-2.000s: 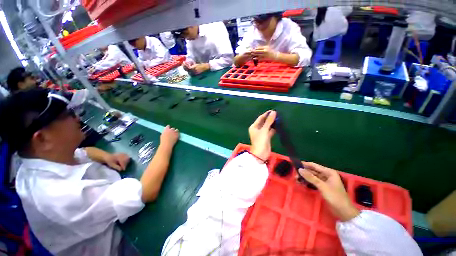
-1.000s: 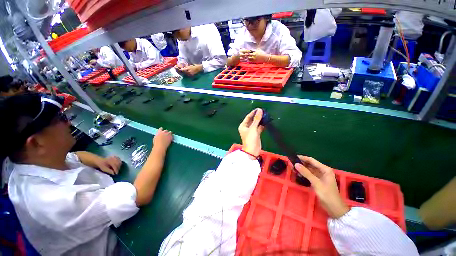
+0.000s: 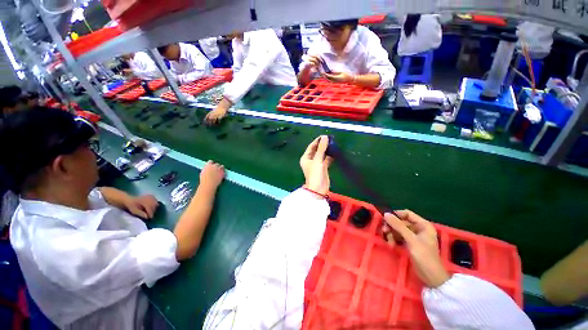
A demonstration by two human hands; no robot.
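A black strap with a thicker head (image 3: 356, 175) is stretched slantwise between my two hands, above the red compartment tray (image 3: 367, 252) and the belt's near edge. My left hand (image 3: 316, 164) pinches the upper end, where the dark head shows at the fingertips. My right hand (image 3: 416, 240) holds the lower end over the tray's back row. Folded black watches sit in back-row pockets, one (image 3: 360, 217) between my hands and one (image 3: 462, 253) right of my right hand. Another dark piece (image 3: 333, 209) shows beside my left wrist. My right hand hides part of the row.
The green conveyor belt (image 3: 258, 132) runs beyond the tray with black pieces on it. A neighbour in white (image 3: 97, 238) sits at left, forearm on the bench, near silvery parts (image 3: 180, 195). Workers sit across the belt by red trays (image 3: 330, 98). A tan rounded object (image 3: 567, 277) is at right.
My left hand and the strap's upper end have shifted slightly left and up; the strap looks more stretched. A worker across the belt now reaches onto it. The view has shifted slightly.
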